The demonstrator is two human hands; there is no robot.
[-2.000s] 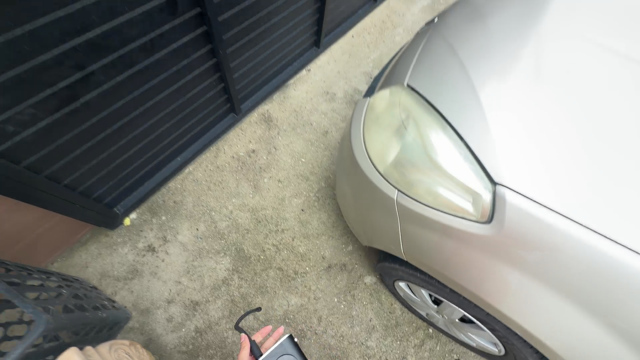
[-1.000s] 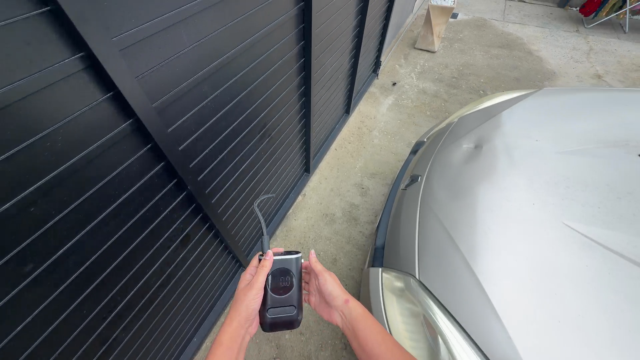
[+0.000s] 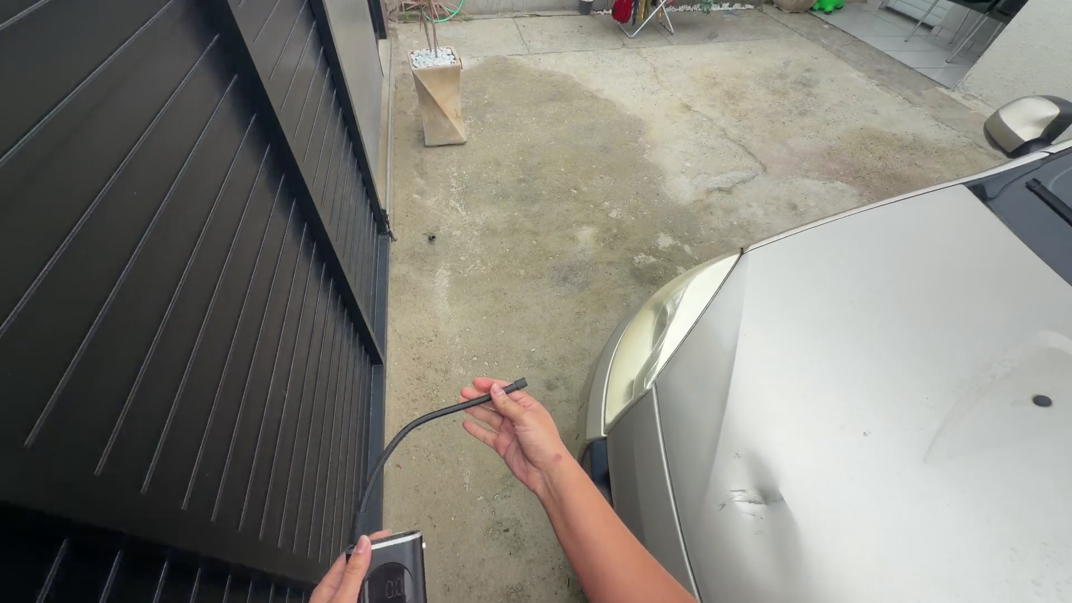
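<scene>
At the bottom of the head view, my left hand (image 3: 342, 574) holds a dark portable air compressor (image 3: 397, 569) with a lit display, its lower part cut off by the frame edge. From its top a black rubber hose (image 3: 410, 425) curves up and right. My right hand (image 3: 521, 431) pinches the hose near its tip between thumb and fingers, the other fingers spread. Both hands are between the gate and the car's front.
A dark slatted metal gate (image 3: 193, 276) runs along the left. The silver car's dented hood (image 3: 871, 360) and headlight (image 3: 666, 331) fill the right. Farther along the concrete ground (image 3: 544, 209) stands a tall planter (image 3: 440, 100); a folding rack (image 3: 646, 18) is behind.
My right hand has moved from beside the compressor to the hose and now grips its end, with the hose bent right. The view has swung along the car's front, showing more ground.
</scene>
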